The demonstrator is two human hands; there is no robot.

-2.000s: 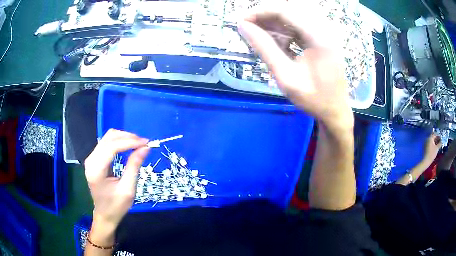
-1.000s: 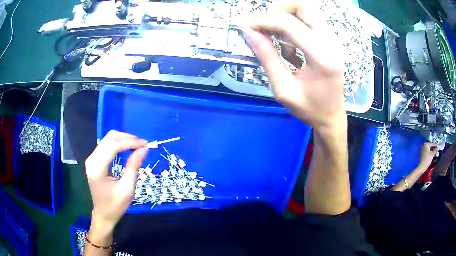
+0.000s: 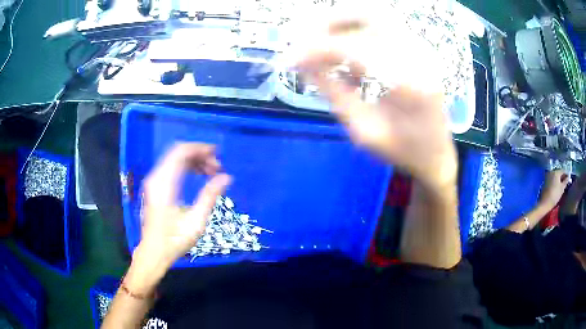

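My left hand (image 3: 177, 205) is blurred over the left of the large blue bin (image 3: 302, 186). Its thumb and fingertips are apart, with no part visible between them. A pile of small white stemmed parts (image 3: 231, 232) lies in the bin beside and partly behind this hand. My right hand (image 3: 398, 128) is blurred and overexposed above the bench edge, between the metal fixture (image 3: 212, 16) and the pale parts tray (image 3: 461, 119). Whether its fingers hold anything cannot be told. Glare hides part of the fixture and tray.
Cables (image 3: 122, 54) lie at the fixture's left. Blue bins with pale parts stand at left (image 3: 48, 177) and right (image 3: 488, 193). A round feeder (image 3: 536, 61) is at far right. Another person's hand (image 3: 554, 189) is at the right, beside a blue bin.
My left hand has moved right and its fingers have parted; the stemmed part it held no longer shows. My right hand has moved slightly down, away from the fixture.
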